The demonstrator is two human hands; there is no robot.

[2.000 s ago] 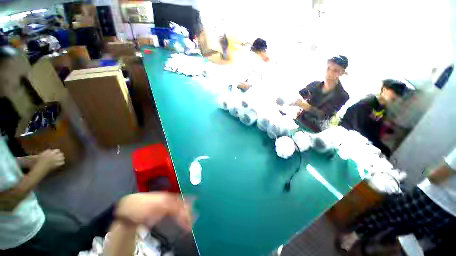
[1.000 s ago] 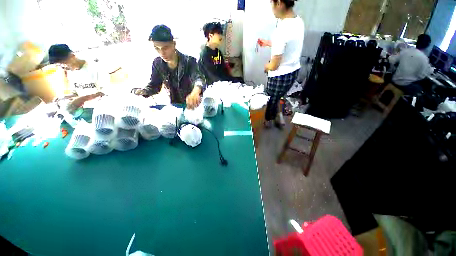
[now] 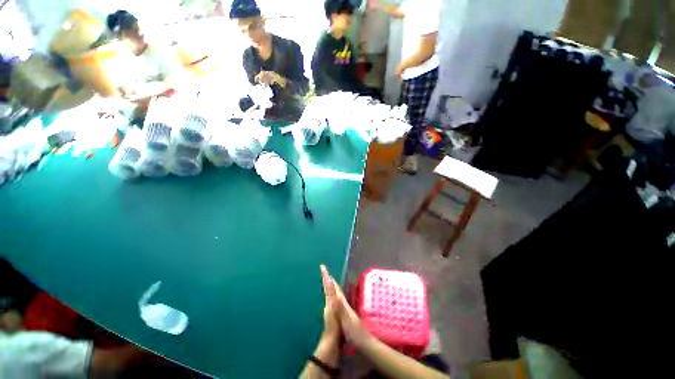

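Note:
My left hand (image 3: pixel 331 318) and my right hand (image 3: pixel 352 323) are bare and pressed palm to palm at the table's right edge, fingers straight and together, tips up. Nothing shows between them. A dark band is on the left wrist. A translucent white squeeze bottle (image 3: pixel 164 319) lies on its side on the green table (image 3: pixel 222 252), left of my hands, bent spout pointing up and away. A white corded appliance (image 3: pixel 271 169) sits farther off, its black cord trailing right. More white ribbed appliances (image 3: pixel 158 138) are piled to its left.
Several people are across the table; one person (image 3: pixel 250 37) has both hands at chest height. A pink perforated basket or stool (image 3: pixel 394 309) is right beside my hands. A wooden stool (image 3: pixel 465 178) stands beyond it. A sleeve (image 3: pixel 44 355) shows at bottom left.
My hands have come into view, pressed together; none showed one second ago. The view has shifted, and the whole squeeze bottle and pink item now show. The person opposite has drawn a hand back.

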